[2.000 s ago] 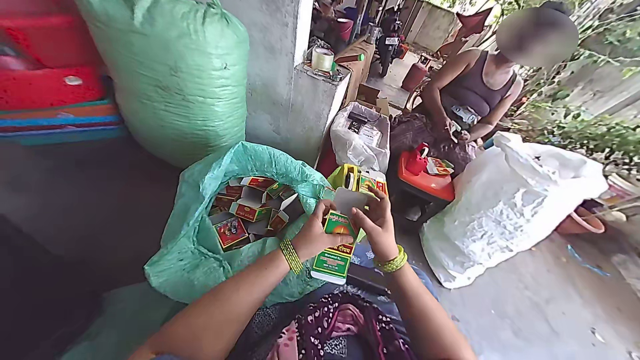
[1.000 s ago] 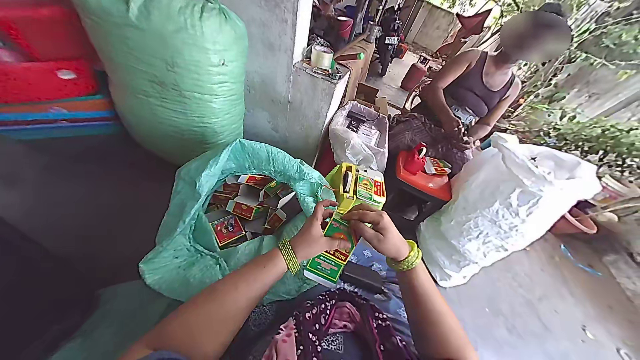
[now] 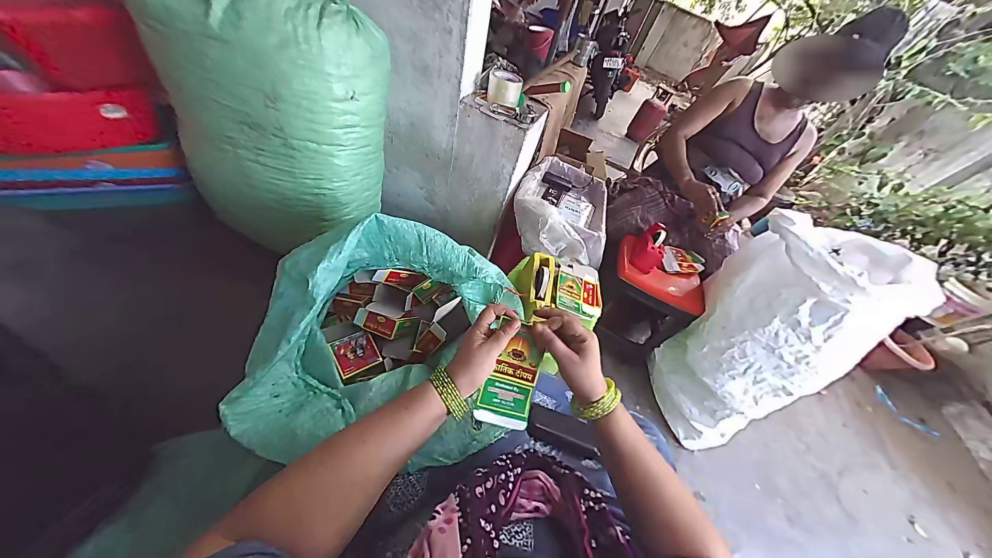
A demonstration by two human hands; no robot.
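My left hand and my right hand pinch the top end of a green, yellow and red printed cardboard box between them, above my lap. The box hangs below my fingers with its white lower end toward me. Just beyond my hands stand a yellow tape dispenser and a stack of flat printed cartons. Left of my left hand, an open green woven sack holds several small printed boxes, some with raised flaps.
A full green sack stands by a concrete pillar. Beyond my hands is a plastic-lined bin. A co-worker sits at the back right near a red stool, handling a small item. A large white sack stands on the right.
The box's open grey end, visible between my hands two seconds ago, no longer shows. My right hand has moved from the box's side to its top end, near my left fingers.
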